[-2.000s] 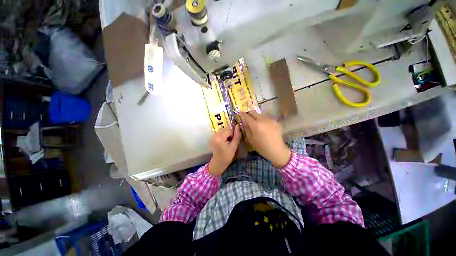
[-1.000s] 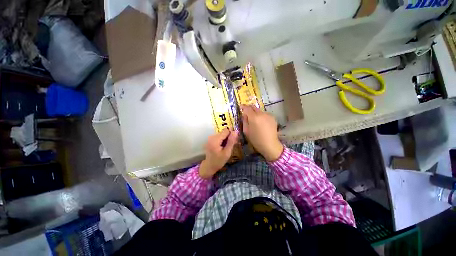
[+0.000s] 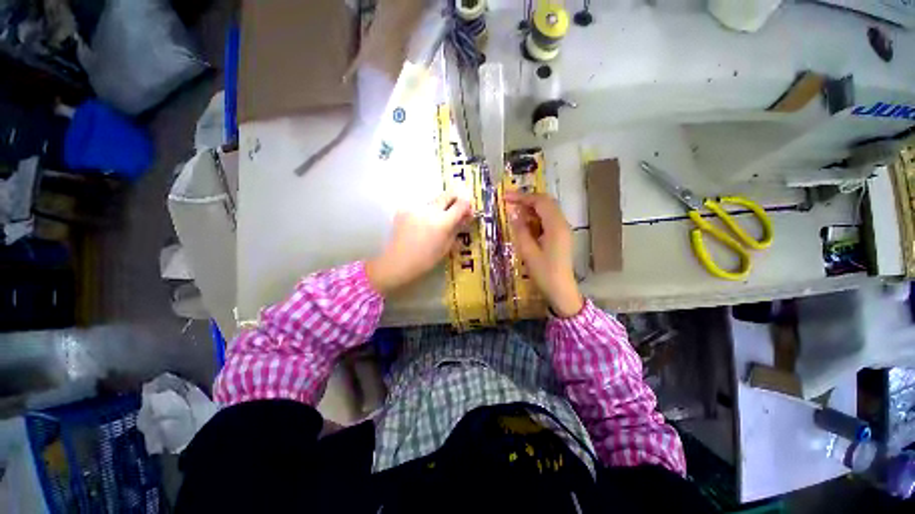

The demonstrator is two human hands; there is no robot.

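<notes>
The yellow tape with black "PIT" letters (image 3: 465, 291) runs up the machine bed on both sides of the needle area. My left hand (image 3: 423, 239) lies at the left tape, its fingertips beside the needle area. My right hand (image 3: 547, 244) is on the right tape, fingers bent with the thumb and index close to the needle area. A dark, shiny narrow strip shows between the hands; whether either hand grips it cannot be told. The small brown strip (image 3: 605, 215) lies right of my right hand. The scissors (image 3: 720, 233) with yellow handles lie further right.
The white sewing machine (image 3: 682, 120) spans the top right, with thread tension knobs (image 3: 550, 22) at the top. A brown panel (image 3: 296, 60) lies at the upper left. A white tag-shaped part (image 3: 399, 115) hangs left of the needle. A blue crate (image 3: 95, 457) stands at the lower left.
My left hand has moved up and away from the table's front edge to beside the needle area, uncovering more of the left tape. My right hand's fingers have spread slightly. The camera view has shifted.
</notes>
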